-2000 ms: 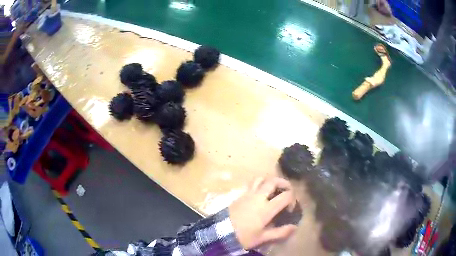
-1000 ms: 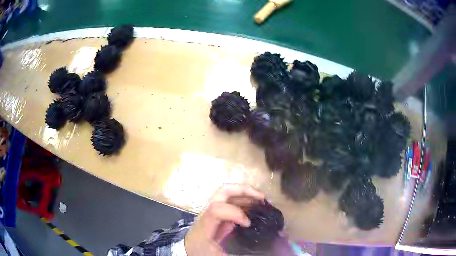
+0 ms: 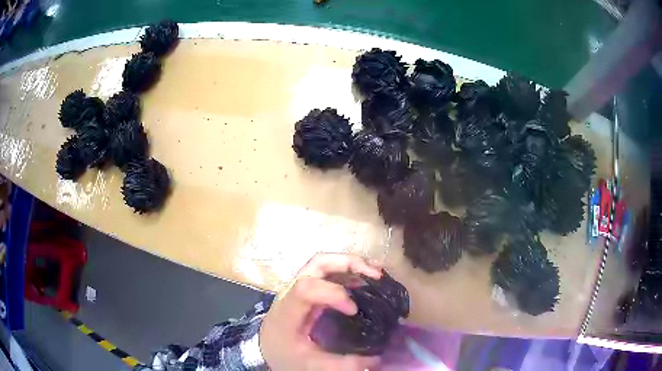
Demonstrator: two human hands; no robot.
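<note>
My left hand [image 3: 297, 311] comes in from the bottom edge in a checked sleeve. Its fingers and thumb hold a black spiky hair piece [image 3: 377, 308] at the bench's front edge. A pale, thin, blurred tip [image 3: 427, 355], possibly a glue bottle nozzle, shows just right of the piece in purplish glare; I cannot tell if it touches. My right hand cannot be made out. A large pile of black spiky pieces [image 3: 475, 170] lies on the right of the bench, and a smaller group [image 3: 125, 139] lies at the left.
The green conveyor belt [image 3: 290, 13] runs beyond the bench [image 3: 232, 138]. Small red and blue items [image 3: 606, 214] lie by the clear panel at the right. A grey post leans in at upper right. A red stool [image 3: 54, 268] and yellow-black tape are on the floor at lower left.
My left hand has moved from beside the pile to the front edge with a black piece in its grip. The view has swung right. The tan limb has passed almost out of view.
</note>
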